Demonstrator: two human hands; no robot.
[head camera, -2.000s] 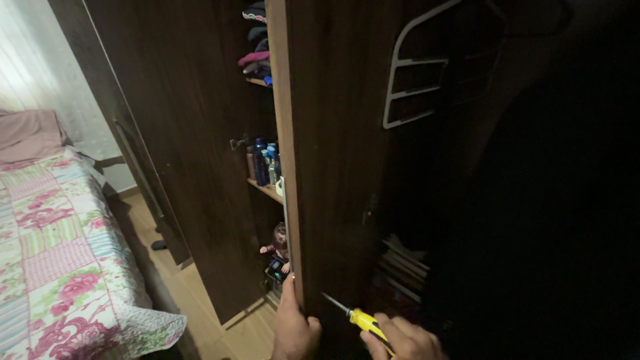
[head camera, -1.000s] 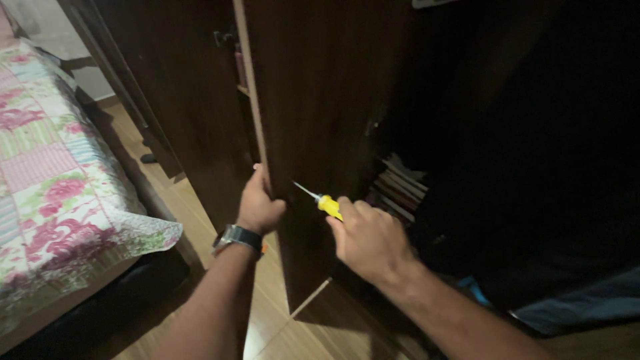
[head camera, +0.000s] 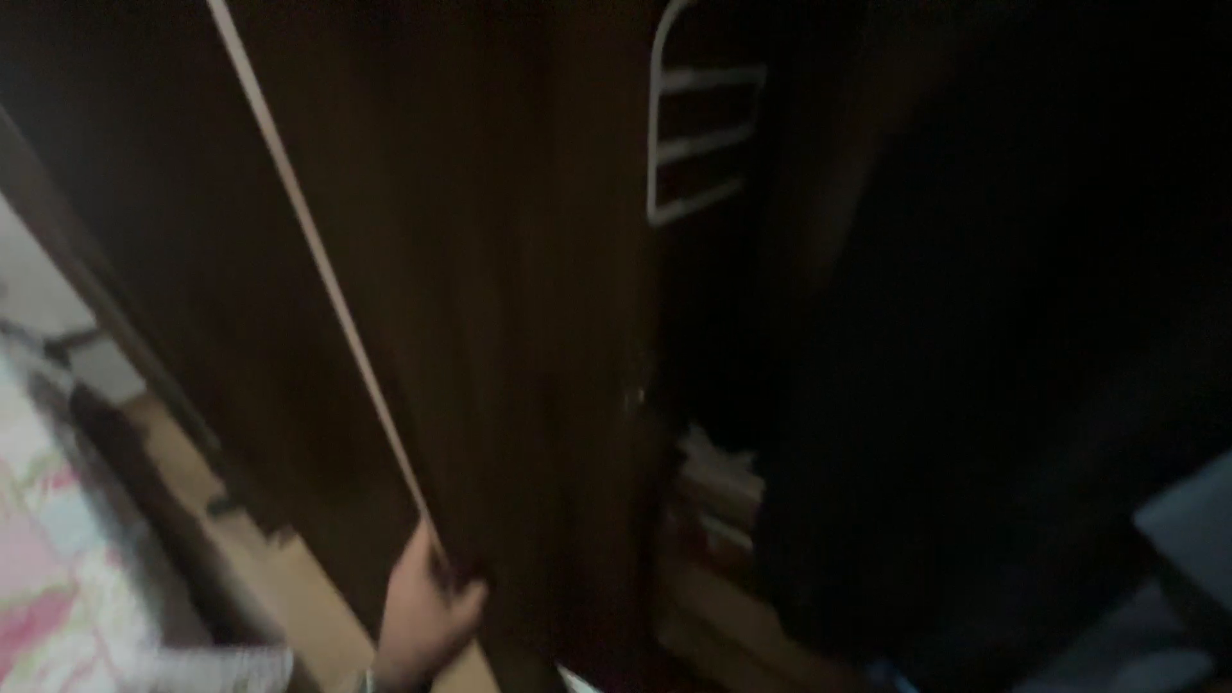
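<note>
My left hand (head camera: 428, 611) grips the pale edge of a dark wooden wardrobe door (head camera: 520, 318) low in the head view, with the thumb on the door's inner face and the fingers around its far side. Part of a wristwatch shows at the bottom edge below it. A small metal hinge (head camera: 633, 395) is faintly visible at the right side of the door. My right hand is out of view, and the screwdriver cannot be seen. The picture is dark and blurred.
A bed with a floral quilt (head camera: 58, 577) stands at the left, beside a strip of wooden floor (head camera: 279, 587). A white wire rack (head camera: 656, 144) hangs at the upper middle. Stacked papers or books (head camera: 722, 500) lie inside the dark wardrobe. Bluish fabric (head camera: 1193, 529) is at the lower right.
My right hand, with the yellow-handled screwdriver seen in both earlier frames, has gone out of view. My left hand remains on the door's edge. The view has shifted.
</note>
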